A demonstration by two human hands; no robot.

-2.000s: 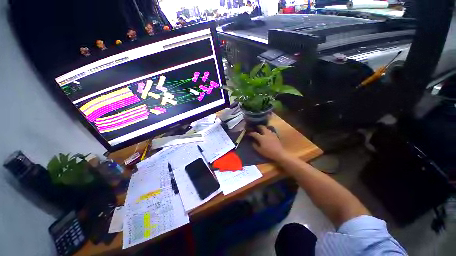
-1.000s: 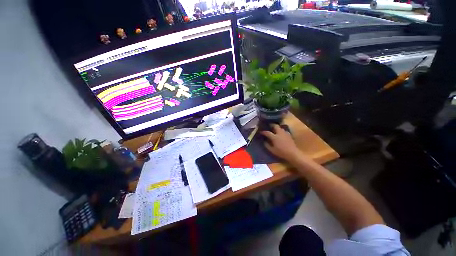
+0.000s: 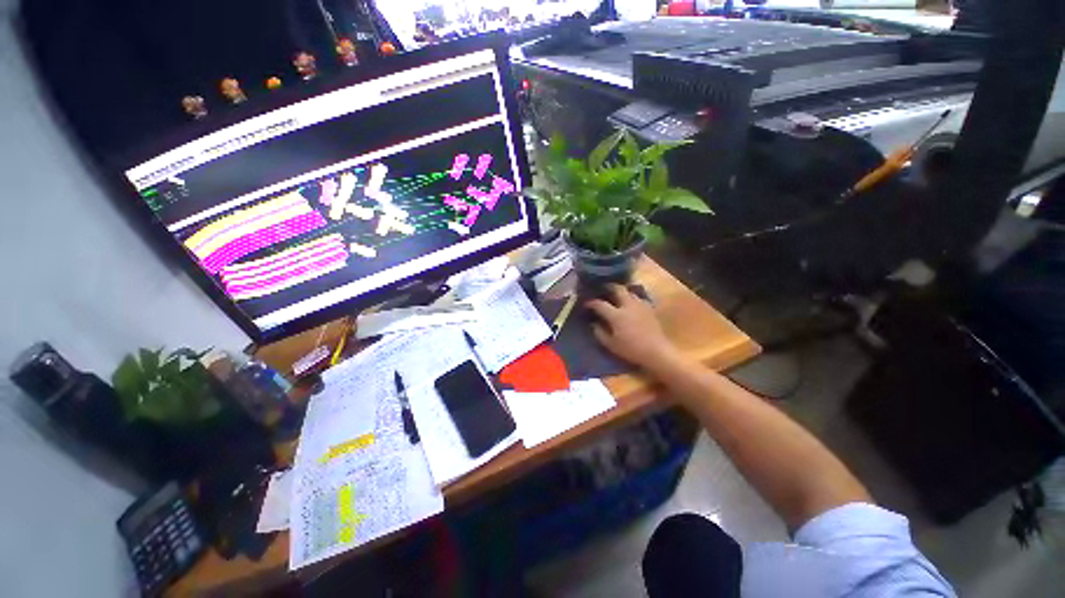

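Observation:
My right hand rests on the dark mouse pad beside the potted plant. Its fingers lie over a small dark computer mouse, mostly hidden under them. My left hand is not in view. The monitor stands at the back left and shows a black screen with pink, yellow and white pattern shapes and thin green lines. Order sheets with yellow highlighting lie in front of it. A smartphone and a pen lie on the papers. A red-orange piece lies beside the phone.
The wooden desk ends in a rounded corner at right. A calculator, a small plant and a dark bottle stand at the left. A large dark cutting table is behind. An orange-handled tool shows at right.
The view swings right and back left, shifting everything in the picture. My right hand stays on the mouse. A few pattern shapes near the screen's middle sit slightly differently.

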